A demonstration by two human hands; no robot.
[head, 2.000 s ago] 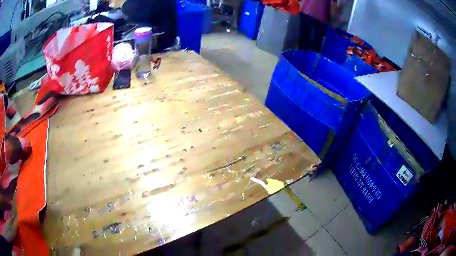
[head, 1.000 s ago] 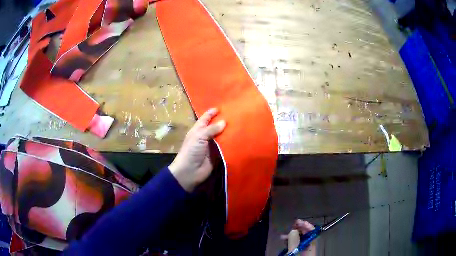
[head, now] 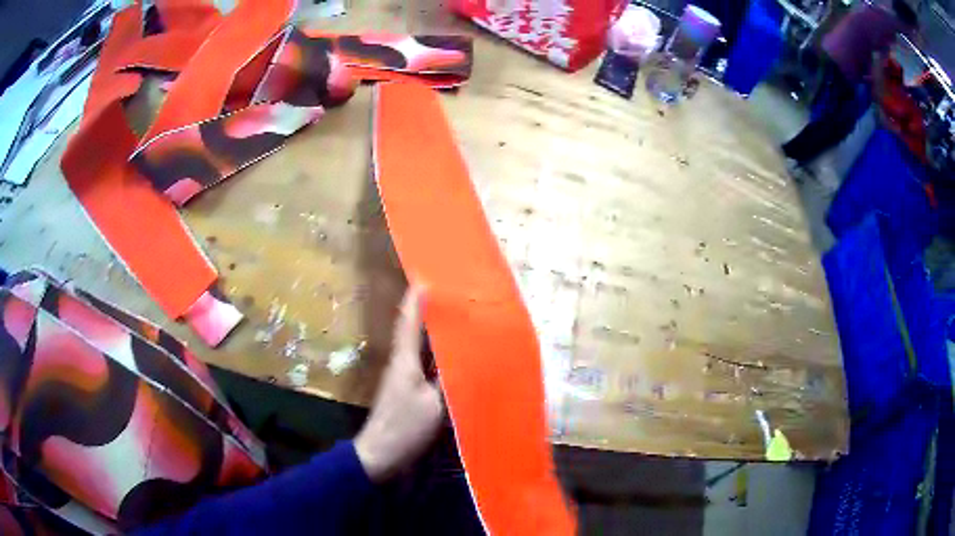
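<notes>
A long fabric strip (head: 471, 272), plain orange side up, lies from the far part of the table over its near edge and runs out of the bottom of the picture. My left hand (head: 403, 393) holds its left edge near the table edge, the fingers partly hidden behind the fabric and slightly blurred. My right hand and the scissors are not in view. Other orange and printed strips (head: 141, 225) lie tangled at the far left. A folded pile of printed panels (head: 94, 408) sits at the lower left, beside the table edge.
The wooden table (head: 670, 272) fills the middle. A red floral bag (head: 545, 26), a dark phone-like object (head: 618, 73) and a clear bottle (head: 675, 58) stand at its far side. A yellow scrap (head: 777, 445) lies at the near right corner. Blue bins (head: 880, 304) and a person (head: 848, 79) are at right.
The view has shifted, bringing the bag, bottle and person into sight. My left hand still holds the strip, now stretched straighter. My right hand with the scissors has left the picture.
</notes>
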